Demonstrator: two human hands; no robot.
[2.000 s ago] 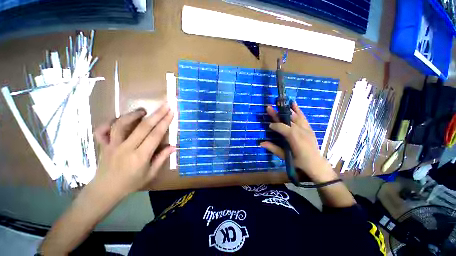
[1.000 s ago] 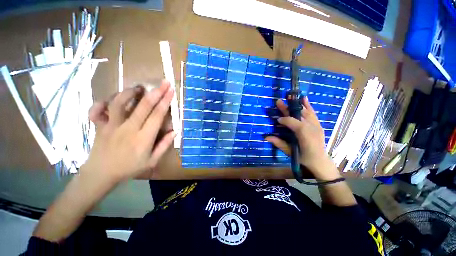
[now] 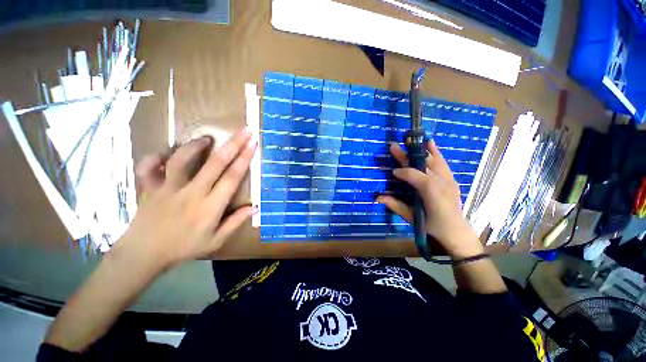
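Observation:
A blue solar cell panel [image 3: 361, 170] with thin silver lines lies flat in front of me. A white insulating strip [image 3: 252, 106] lies along its left edge. My left hand [image 3: 195, 187] is palm down left of the panel, its extended fingertips on the strip and its forefinger and thumb area partly hidden. My right hand [image 3: 433, 194] holds a dark soldering iron [image 3: 416, 141] over the right part of the panel, its metal tip pointing away near the far edge. Another white strip [image 3: 480, 168] lies along the panel's right edge.
White strips [image 3: 78, 148] and silver ribbons lie in a pile at left, with another pile [image 3: 511, 170] at right. A long white bar [image 3: 397, 41] and a dark cell fragment [image 3: 373, 59] lie beyond the panel. Blue bins [image 3: 602, 60], dark panels [image 3: 506, 18] and a fan [image 3: 598, 329] are around.
The strip at the left edge was angled away from the panel a second ago and now lies straight along it. My left fingers have moved with it. My right hand still holds the iron.

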